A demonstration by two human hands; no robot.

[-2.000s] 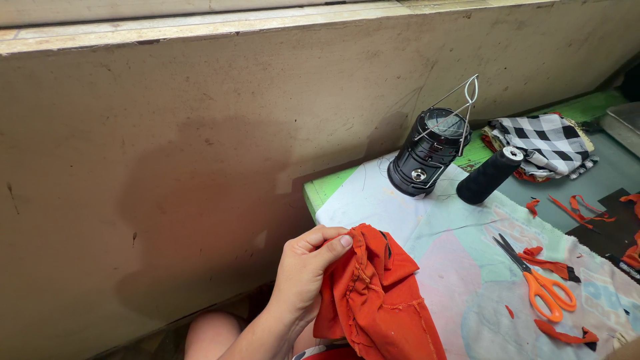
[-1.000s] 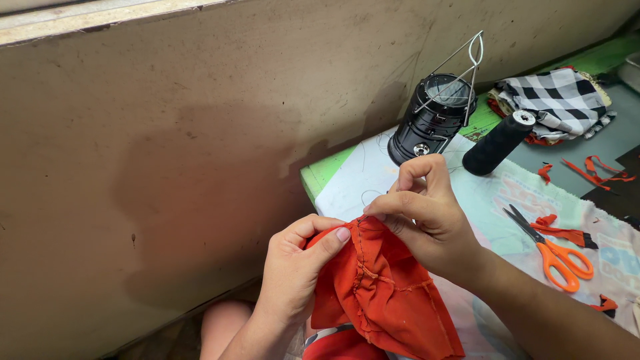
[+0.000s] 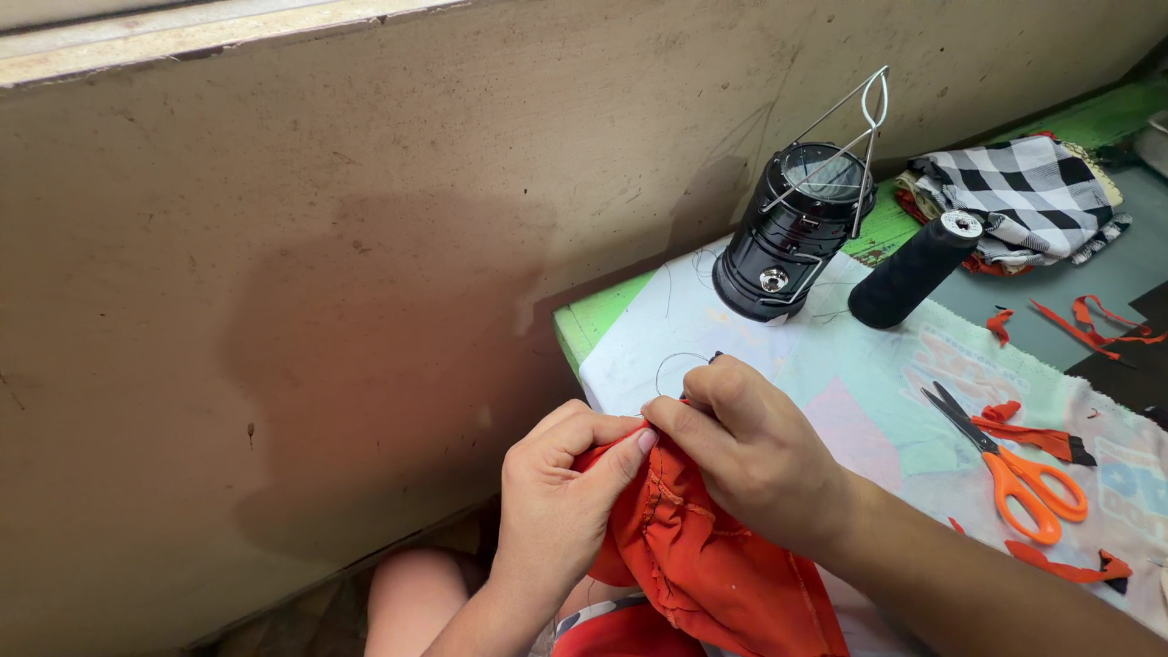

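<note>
My left hand pinches the edge of a red cloth piece between thumb and fingers. Close against it, my right hand grips the same edge, fingertips almost touching the left thumb. Dark stitches run down a gathered seam in the cloth. A loop of dark thread curves beside my right fingers; a needle cannot be made out clearly. Orange-handled scissors lie right of my right hand, blades partly apart. Beyond my hands stand a black camping lantern and a spool of black thread, which leans in view.
A wall rises at the left and behind the green table. A printed cloth covers the table's near part. Folded black-and-white checked fabric lies at the back right. Red fabric scraps are scattered around the scissors.
My right hand, out of view two seconds ago, has come to the red cloth's upper edge beside my left hand. Over the last second it has closed in on my left fingertips.
</note>
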